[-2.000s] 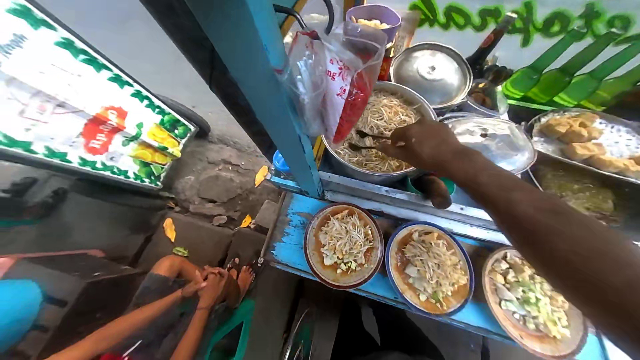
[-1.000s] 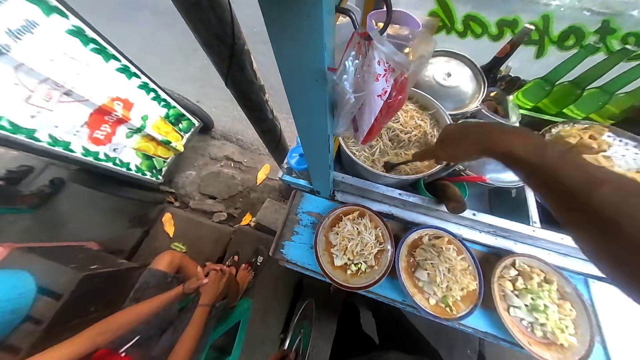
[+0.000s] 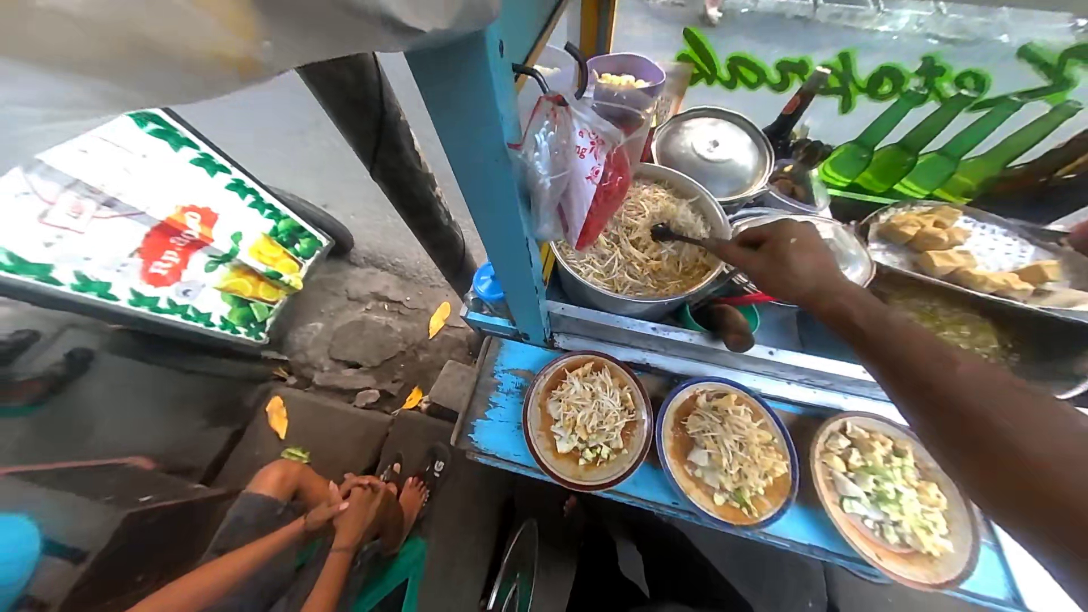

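My right hand (image 3: pixel 786 259) grips the handle of a dark utensil (image 3: pixel 671 233), whose end rests over bean sprouts (image 3: pixel 642 255) in a large metal pot (image 3: pixel 714 204). In front of the pot, on a worn blue wooden ledge (image 3: pixel 495 425), stand a brown-rimmed plate (image 3: pixel 531 416) and a blue-rimmed plate (image 3: pixel 790 459), both holding sprouts over brown sauce. A third plate (image 3: pixel 823 476), to their right, holds chopped pale and green food without visible sprouts on top. At the far right edge, a small part of what may be my left hand (image 3: pixel 1079 238) shows; its fingers are cut off.
Plastic bags (image 3: pixel 586 170) hang from the blue post (image 3: pixel 484 153) beside the pot. Behind are a metal lid (image 3: pixel 714 151), green bottles (image 3: pixel 880 140) and a tray of fried tofu (image 3: pixel 935 246). At lower left, a seated person's clasped hands (image 3: pixel 353 506) lie near their knees.
My right hand first held the utensil down in the sprouts; now its end shows at the top of the heap. The view has shifted. The plates stay on the ledge.
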